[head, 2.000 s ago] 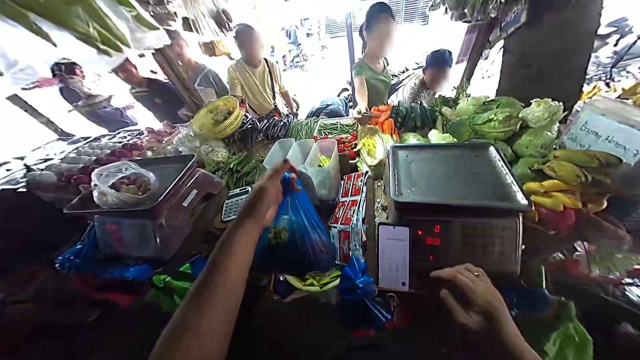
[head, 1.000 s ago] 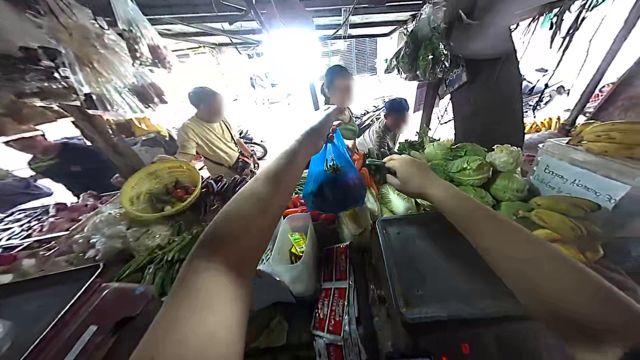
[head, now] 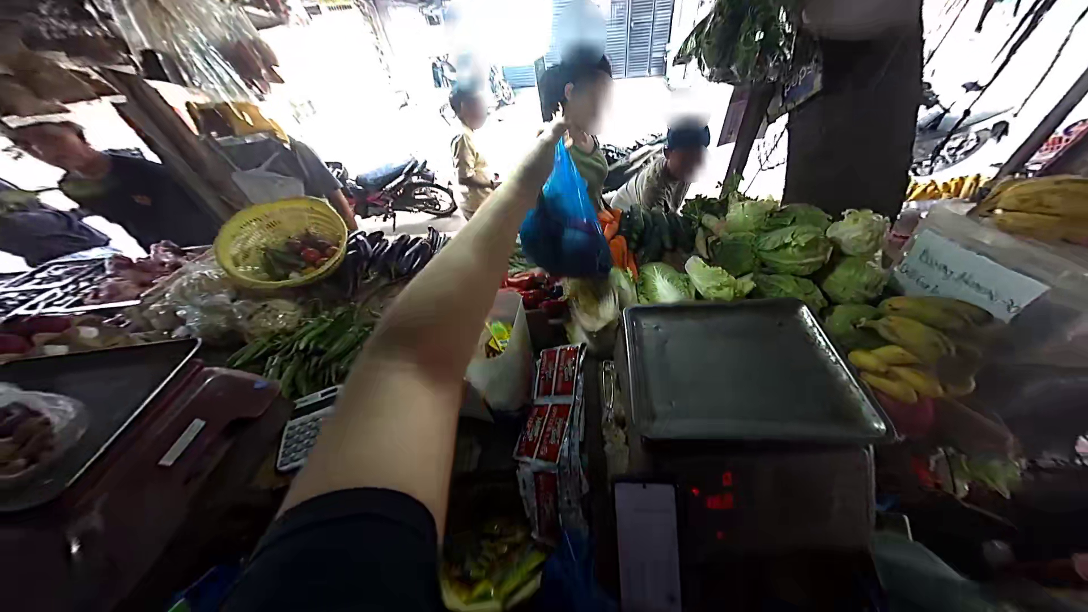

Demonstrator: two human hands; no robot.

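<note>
My left hand (head: 552, 136) is stretched far forward over the stall and grips the top of a filled blue plastic bag (head: 565, 225). The bag hangs above the carrots (head: 619, 242) and red peppers (head: 531, 289), in front of a person in a green top (head: 592, 161). My right hand is out of the frame. Nearer to me are a white plastic container (head: 501, 357), strips of red sachets (head: 552, 408), a calculator (head: 308, 429), a phone (head: 648, 544) and a digital scale with a metal tray (head: 752, 370).
Cabbages (head: 795, 246), bananas (head: 914, 336) and a handwritten sign (head: 969, 268) stand at the right. Eggplants (head: 391, 259), green pods (head: 306, 344) and a yellow basket (head: 280, 242) lie to the left, beside a second scale tray (head: 102, 408). Several people stand beyond the stall.
My left hand has carried the blue bag from low over the stall out to its far side. My right hand, over the produce one second ago, has left the view. The view has shifted.
</note>
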